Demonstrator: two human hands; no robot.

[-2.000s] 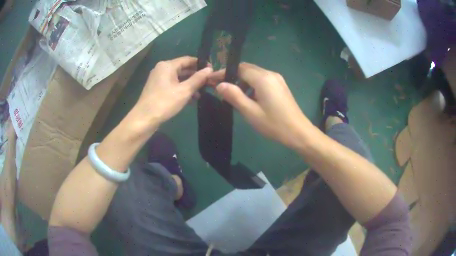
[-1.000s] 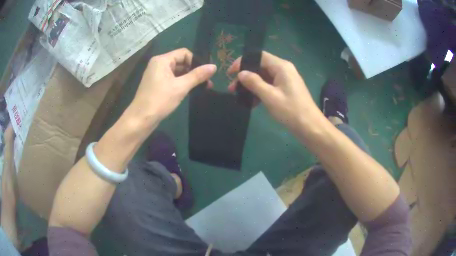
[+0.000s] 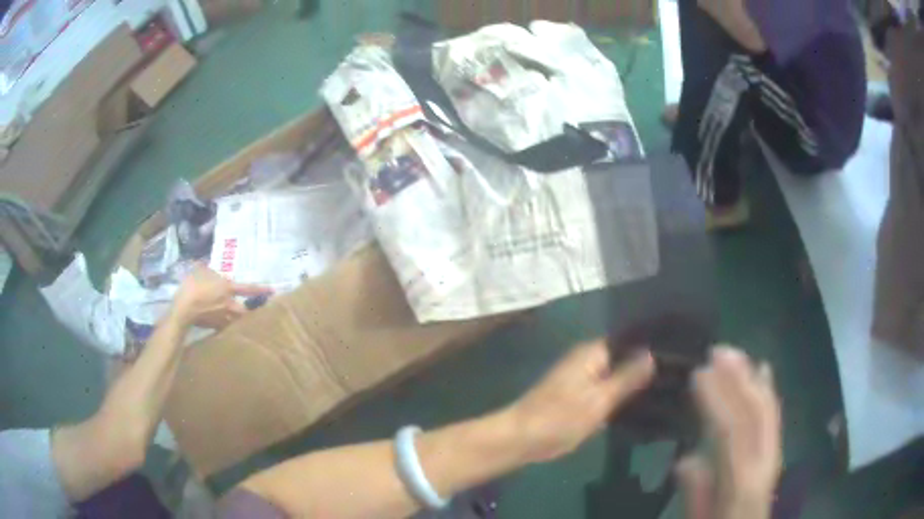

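A black panel (image 3: 659, 253), blurred, stands up in front of me at right of centre, its upper part overlapping the newspaper. A window shows near its lower end. My left hand (image 3: 583, 400), with a pale bangle on the wrist, grips the panel's left edge between thumb and fingers. My right hand (image 3: 735, 431) is blurred at the panel's right edge, fingers raised; whether it touches the panel is unclear. Another curved black piece (image 3: 562, 150) lies on the crumpled newspaper (image 3: 527, 228).
A large carton (image 3: 294, 365) holding newspaper stands at left; another person's hand (image 3: 208, 299) reaches onto it. A person in striped dark trousers (image 3: 755, 112) is at upper right beside a white sheet (image 3: 861, 335). Another carton (image 3: 71, 142) stands at upper left.
The view has turned left and up, bringing the carton, newspaper and other people into sight. The panel and both hands now appear further right and lower. My right hand's earlier grip is no longer clear.
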